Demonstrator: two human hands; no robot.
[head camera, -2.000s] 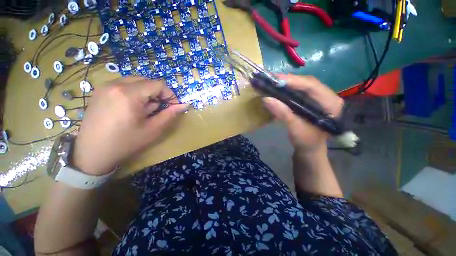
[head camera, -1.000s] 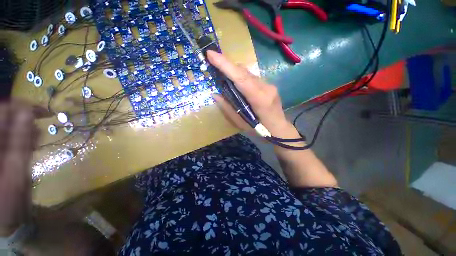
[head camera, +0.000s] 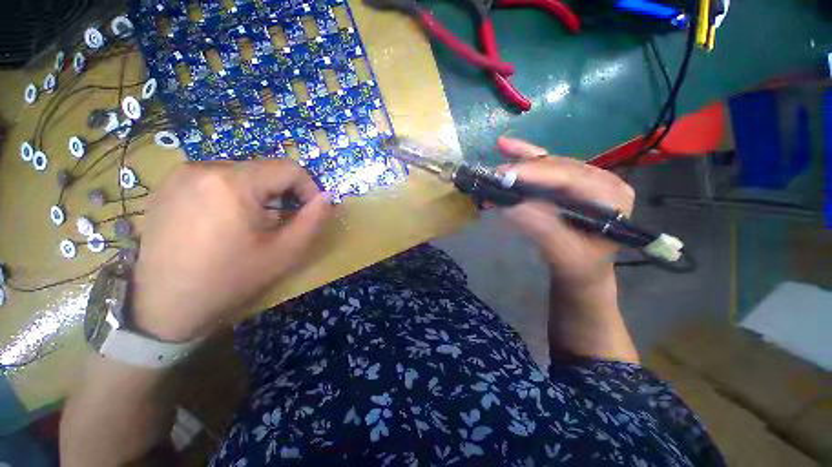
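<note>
The blue PCB panel (head camera: 265, 64) lies on the tan board (head camera: 415, 91). My left hand (head camera: 228, 233) is over the panel's lower left edge, its thumb and fingers pinched on a dark lead wire (head camera: 290, 202); the wire's end at the panel is hard to make out. My right hand (head camera: 570, 205) holds the soldering iron (head camera: 529, 191) by its black handle, its metal shaft pointing left over the panel's lower right corner. White discs (head camera: 77, 145) on dark wires lie spread left of the panel, with wires running onto it.
Red-handled cutters (head camera: 465, 46) and a second red handle (head camera: 546, 11) lie on the green bench top (head camera: 584, 100) at the upper right. A black cord (head camera: 677, 100) runs down there. A black grille (head camera: 46, 27) is at the top left. A red item (head camera: 693, 132) is right.
My left hand has come back from the far left to the panel, now pinching a wire. My right hand has moved the iron from over the panel's middle to its lower right corner.
</note>
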